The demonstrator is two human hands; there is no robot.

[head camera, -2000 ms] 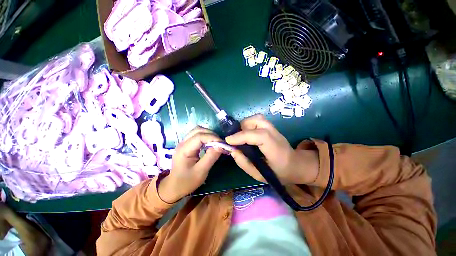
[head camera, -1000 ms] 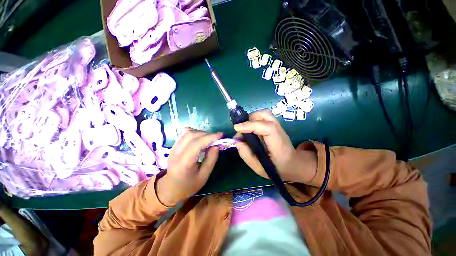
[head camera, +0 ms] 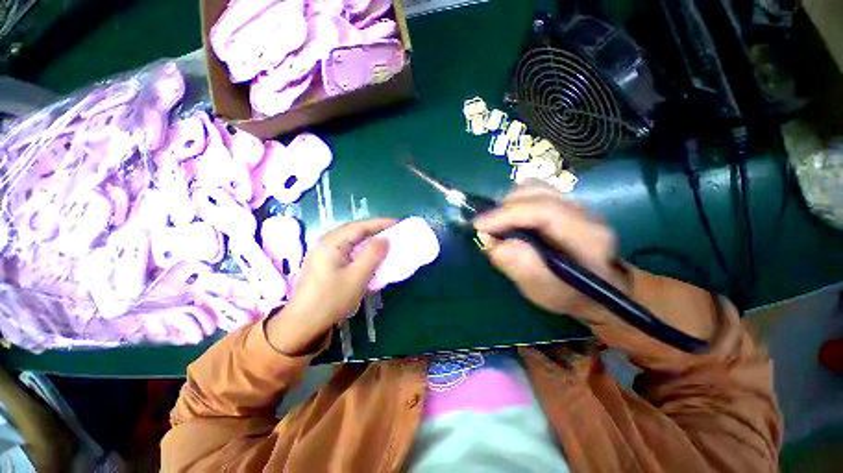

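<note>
My left hand (head camera: 325, 282) holds a pale pink plastic housing (head camera: 407, 251) by its left end, its broad face towards me. My right hand (head camera: 556, 242), slightly blurred, holds the black soldering iron (head camera: 469, 205), its metal tip pointing up and left, clear of the housing. A small yellowish piece (head camera: 483, 239) shows at my right fingertips; whether they grip it I cannot tell. The pile of small whitish-yellow inserts (head camera: 523, 148) lies beyond my right hand, which hides its near part.
A clear bag of pink housings (head camera: 111, 217) bulges at the left. A cardboard box (head camera: 319, 115) of housings stands at the top. A black fan (head camera: 571, 103) is right of the pile, with black cords (head camera: 702, 199) beyond. Thin clear strips (head camera: 324, 205) lie near the bag. Another person's arm (head camera: 32, 420) shows bottom left.
My hands have moved apart. The housing, edge-on between both hands before, is now in my left hand alone with its face showing. My right hand and the iron have moved right, towards the pile.
</note>
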